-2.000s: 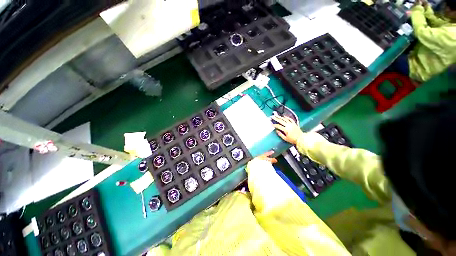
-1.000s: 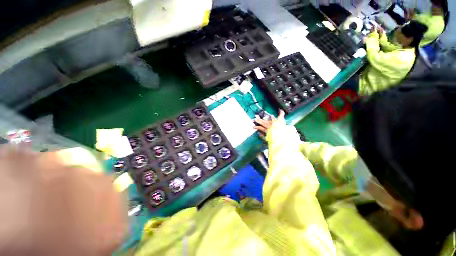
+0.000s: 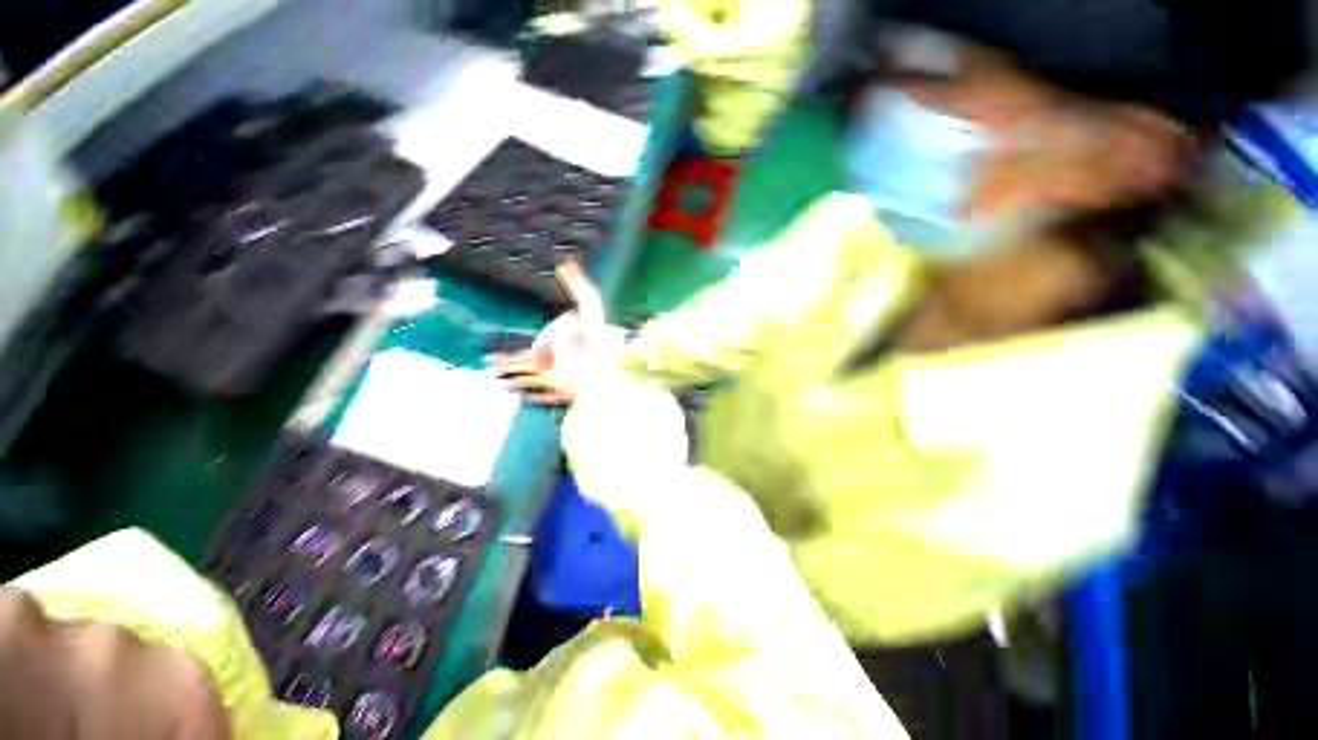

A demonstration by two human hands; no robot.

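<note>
The picture is strongly blurred. My right hand (image 3: 552, 367) reaches over the green bench mat beyond a white sheet (image 3: 429, 416), its fingers stretched towards the left. It overlaps another person's arm, and whether it holds anything cannot be told. My left hand (image 3: 109, 672) is large, blurred and cut off at the lower left corner; its fingers are not distinguishable. A black foam tray (image 3: 327, 577) with several round watch units lies in front of me, partly hidden by my left sleeve. A second filled foam tray (image 3: 528, 217) lies beyond my right hand.
A large dark foam tray (image 3: 253, 260) is at the upper left. A person in a yellow smock (image 3: 810, 419) is close on my right. A blue stool (image 3: 586, 549) is beside the bench, a red stool (image 3: 692, 200) farther off. Another yellow smock shows at the top.
The view has swung to the right, so the bench things sit farther left. My right hand has moved forward from the near tray's edge. My left hand has come into the picture at the left.
</note>
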